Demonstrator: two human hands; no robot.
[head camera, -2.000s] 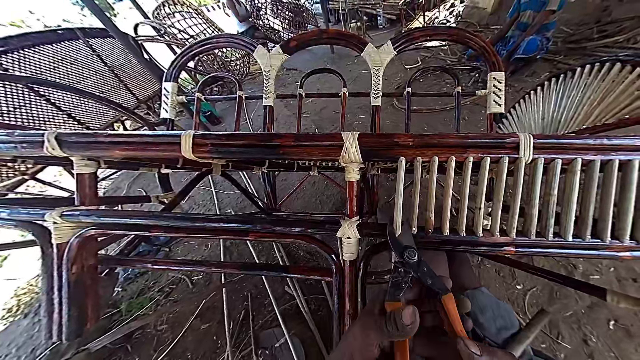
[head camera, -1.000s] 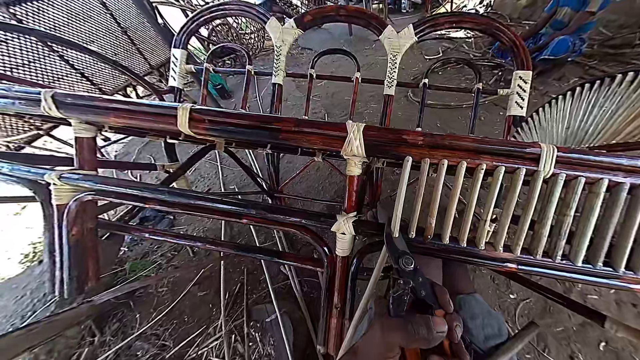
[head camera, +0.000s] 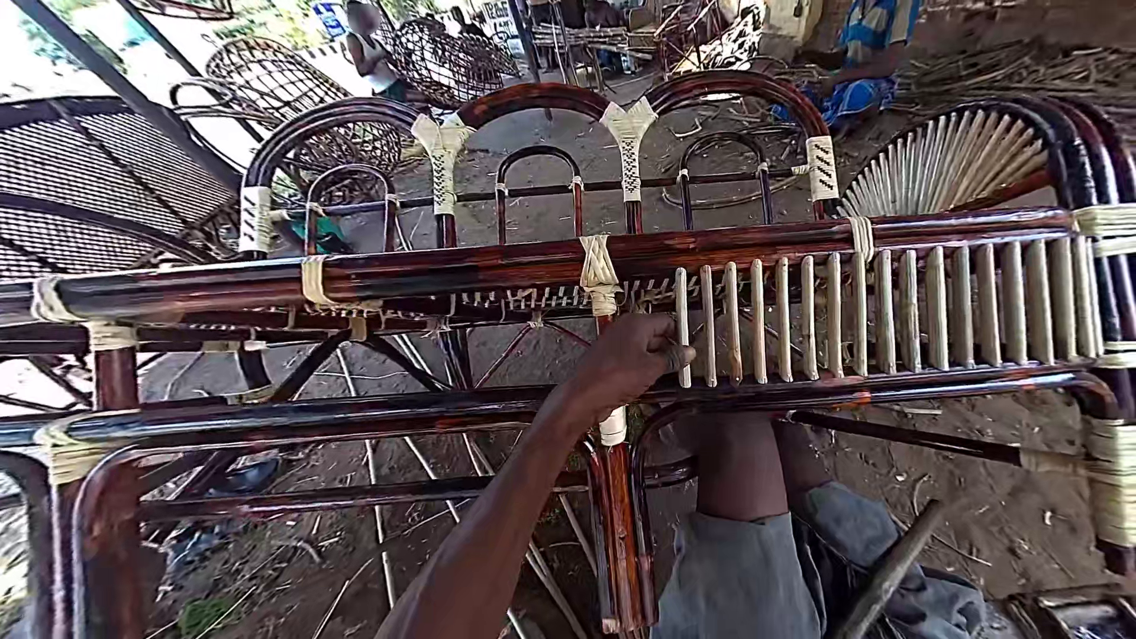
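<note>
My left hand (head camera: 632, 355) reaches up from below to the dark varnished cane frame. Its thumb and fingers pinch the leftmost pale cane slat (head camera: 682, 297), which stands upright between the upper rail (head camera: 497, 266) and the lower rail (head camera: 355, 419). To its right a row of similar pale slats (head camera: 834, 315) stands side by side between the rails. A pale woven binding (head camera: 600, 266) wraps the post joint just left of the hand. My right hand is out of view, and the pliers are not visible.
Behind the rails rises an arched cane backrest (head camera: 537, 96). A fan-shaped slatted panel (head camera: 958, 160) stands at right. Woven cane chairs (head camera: 293, 98) fill the back left. My knees are below the frame, beside a wooden stick (head camera: 892, 568). People (head camera: 368, 53) are in the distance.
The orange-handled pliers, held below the lower rail earlier, have left the view. A loose pale strip seen near the hands one second ago is gone. My left hand is now at the leftmost slat.
</note>
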